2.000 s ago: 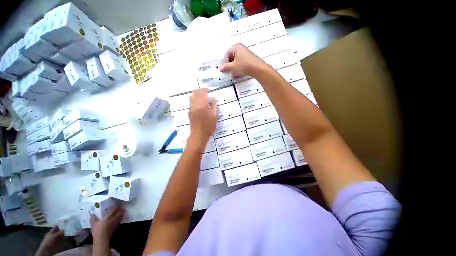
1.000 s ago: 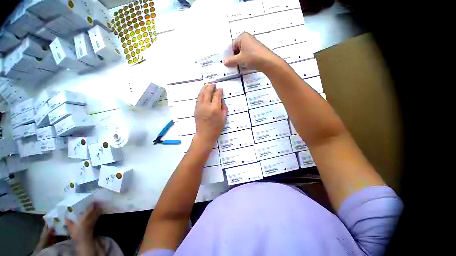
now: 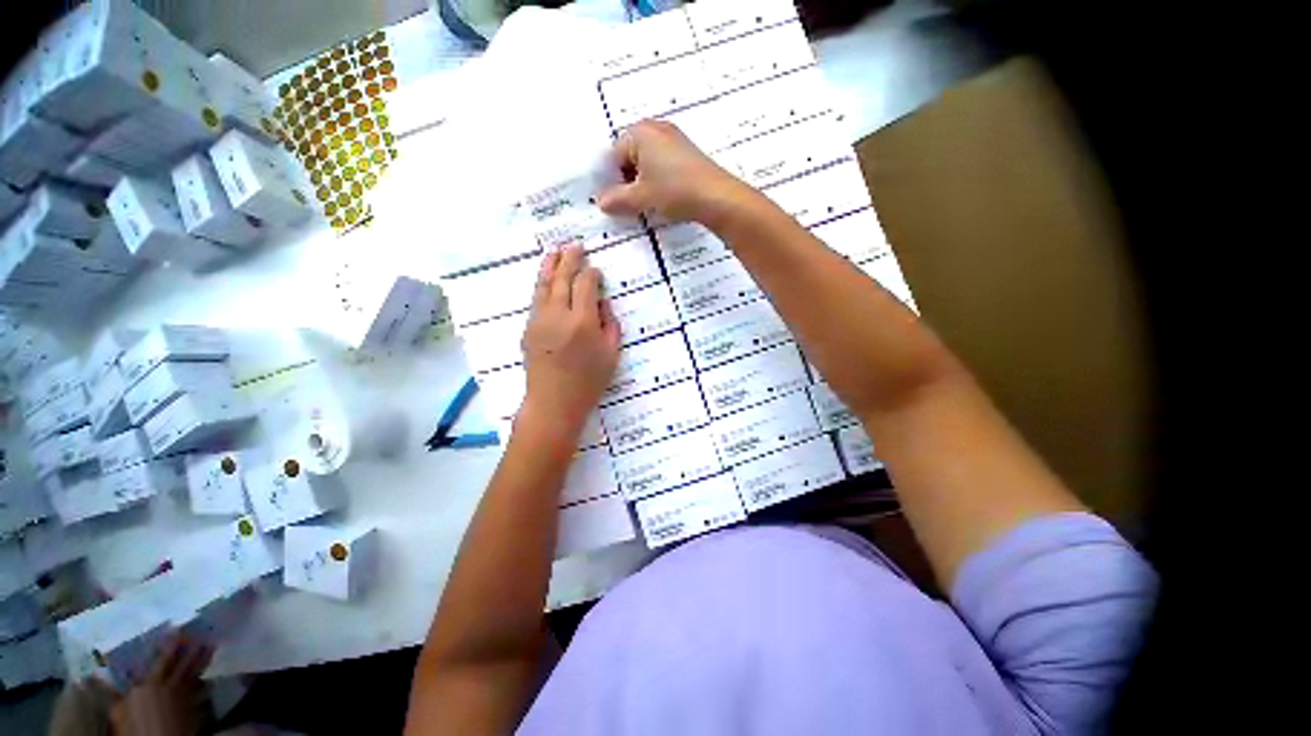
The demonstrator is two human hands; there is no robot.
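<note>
White cartons [image 3: 649, 420] lie edge to edge in a block in front of me, many with small dark print. My left hand [image 3: 571, 334] lies palm down on the cartons left of the middle, fingers extended, holding nothing visible. My right hand [image 3: 664, 173] is above and right of it, thumb and forefinger pinching the right end of a white printed label [image 3: 554, 204]. The label lies over the cartons just beyond my left fingertips. Glare hides its far edge, so I cannot tell how much is stuck down.
Blue-handled cutters [image 3: 463, 420] lie open left of the block, near a white label roll [image 3: 319, 442] and a loose carton [image 3: 400, 314]. A gold seal sheet [image 3: 339, 127] is at the back left. Stacked cartons [image 3: 122, 65] fill the left. Another person's hands [image 3: 161, 690] are lower left; a brown carton [image 3: 1006, 273] is right.
The printed strip lifted two seconds ago now lies lower over the cartons. My left hand has moved slightly and its fingers lie flatter. The other person's hands and cartons have shifted left.
</note>
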